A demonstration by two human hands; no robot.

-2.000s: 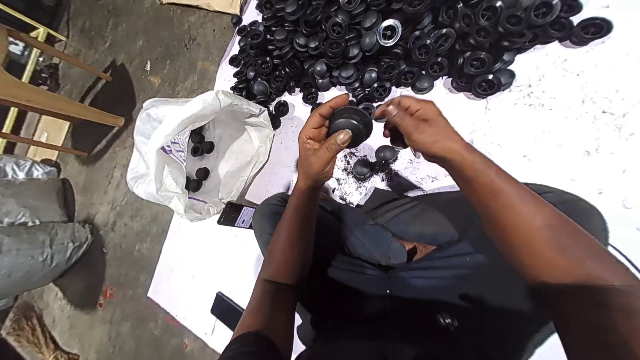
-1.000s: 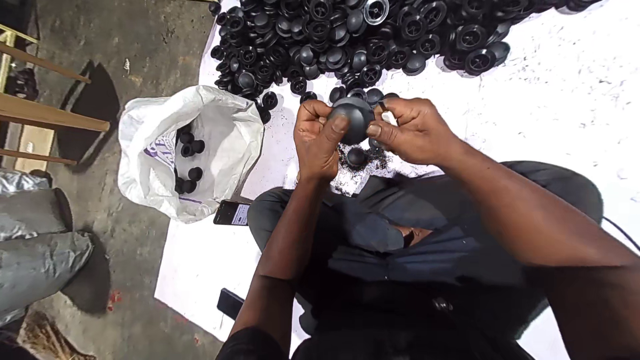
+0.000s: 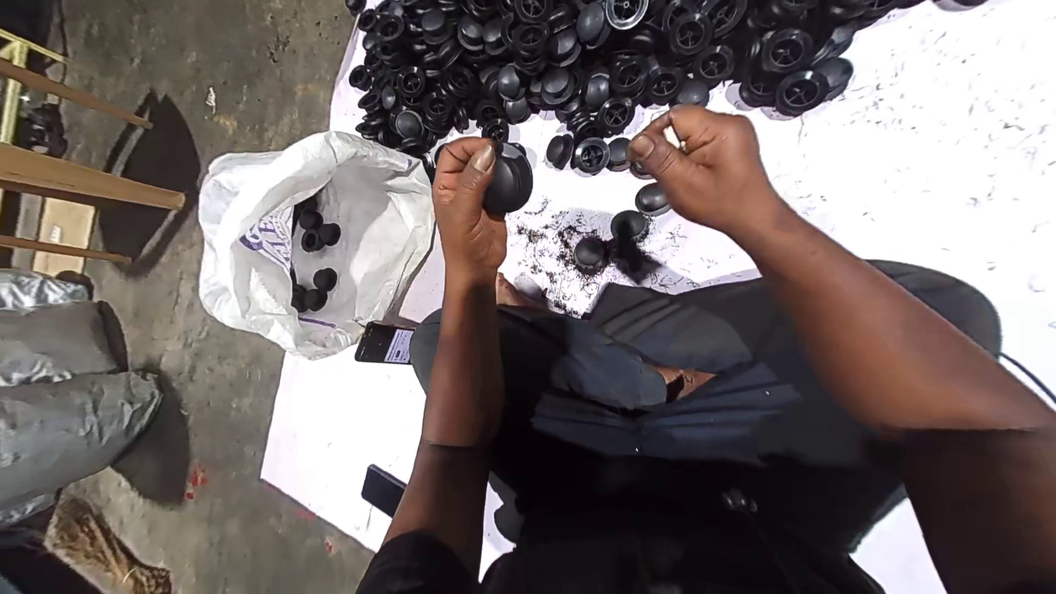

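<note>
My left hand (image 3: 472,206) grips a round black domed cap (image 3: 508,179), thumb over its face. Away to the right, my right hand (image 3: 705,165) is pinched, its thumb and finger together; whether something small is between them I cannot tell. A large pile of round black caps (image 3: 553,82), several with spoked undersides, lies beyond both hands. Below and between the hands, two dark round pieces (image 3: 591,252) rest among black shavings (image 3: 549,264) on the white sheet (image 3: 932,165). A single cap (image 3: 652,199) lies just under my right hand.
An open white woven sack (image 3: 235,198) with several small black round pieces (image 3: 312,221) stands at the left. A lit phone (image 3: 384,343) is by my knee, and a dark flat object (image 3: 384,490) lies lower. Grey bags (image 3: 66,429) and wooden furniture legs (image 3: 91,177) are at far left.
My hands were together at the cap one second ago; now they are apart, the cap staying in my left hand and my right hand off to the right.
</note>
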